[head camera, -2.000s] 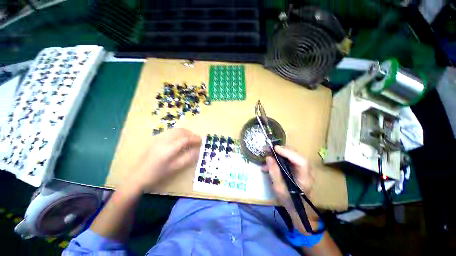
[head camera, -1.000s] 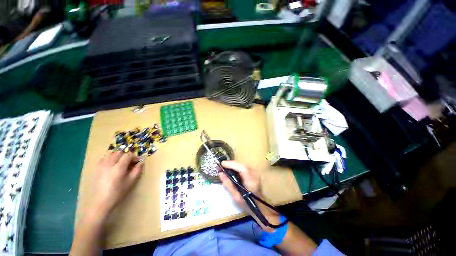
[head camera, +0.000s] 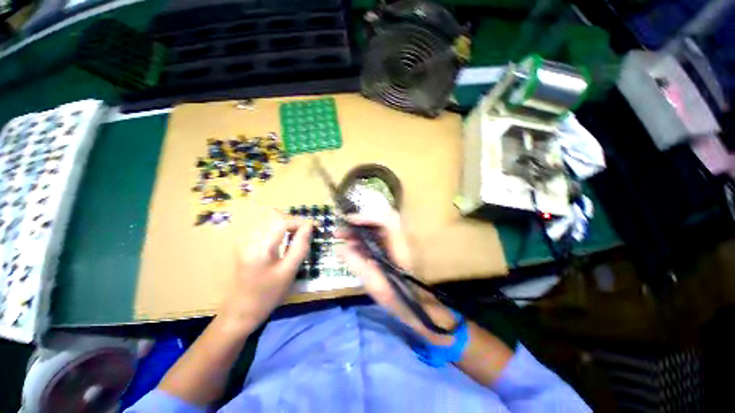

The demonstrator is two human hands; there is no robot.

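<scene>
My right hand (head camera: 377, 250) is closed on the black soldering iron (head camera: 395, 278), whose blurred metal tip points up and left beside the round cleaning pot (head camera: 372, 187). My left hand (head camera: 274, 254) is over the left edge of the worked panel, thumb and forefinger curled towards each other; blur hides whether they pinch a part. The panel (head camera: 324, 250) bears rows of small dark parts and lies on a white sheet, partly covered by both hands. A loose pile of small components (head camera: 240, 157) lies on the cardboard (head camera: 189, 274) at the left.
A green bare board (head camera: 311, 125) lies at the cardboard's far side. A round black fan (head camera: 409, 63) stands behind. The solder feeder (head camera: 492, 153) with its reel (head camera: 556, 84) stands at the right. A white parts tray (head camera: 36, 202) lies at the far left.
My left hand has moved from the component pile right to the panel. My right hand with the iron has moved over the panel's right part. The camera view has shifted.
</scene>
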